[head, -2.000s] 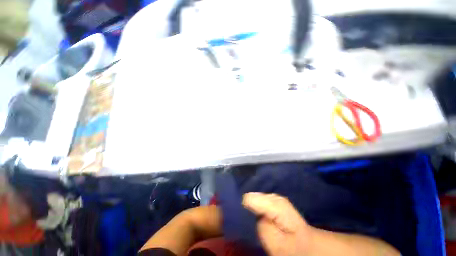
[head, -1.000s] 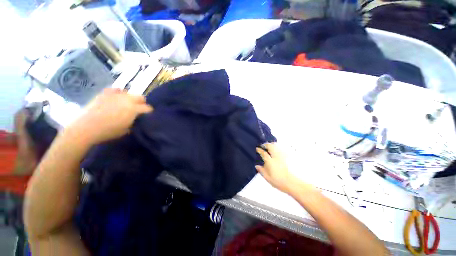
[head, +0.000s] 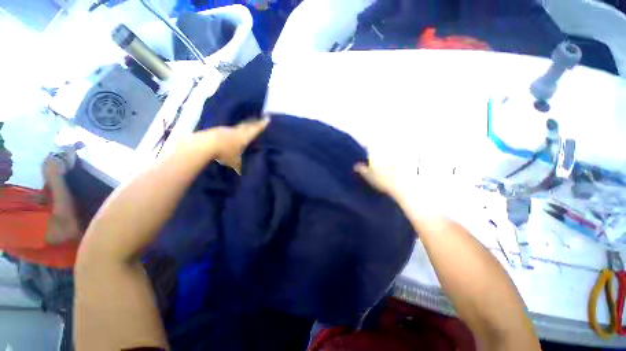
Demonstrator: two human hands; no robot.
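Observation:
A large dark navy garment point(head: 309, 226) lies bunched over the white table's front left edge and hangs down towards my lap. My left hand point(head: 240, 140) is on its upper left part, with cloth at the fingers. My right hand point(head: 374, 179) is at its upper right edge, fingertips against the cloth. Both hands are slightly blurred, and some fingertips are hidden in the folds.
The sewing machine point(head: 549, 147) stands at the right. Scissors point(head: 604, 301) with yellow and red handles lie at the right front edge, small snips point(head: 573, 216) above them. A white bin point(head: 237, 41) stands at the back left. Another person's arm point(head: 62, 199) shows at the far left.
The hands have come onto the garment since the first frame. Over the last second my left hand has moved right, and the garment has spread further right and down over the table's front edge.

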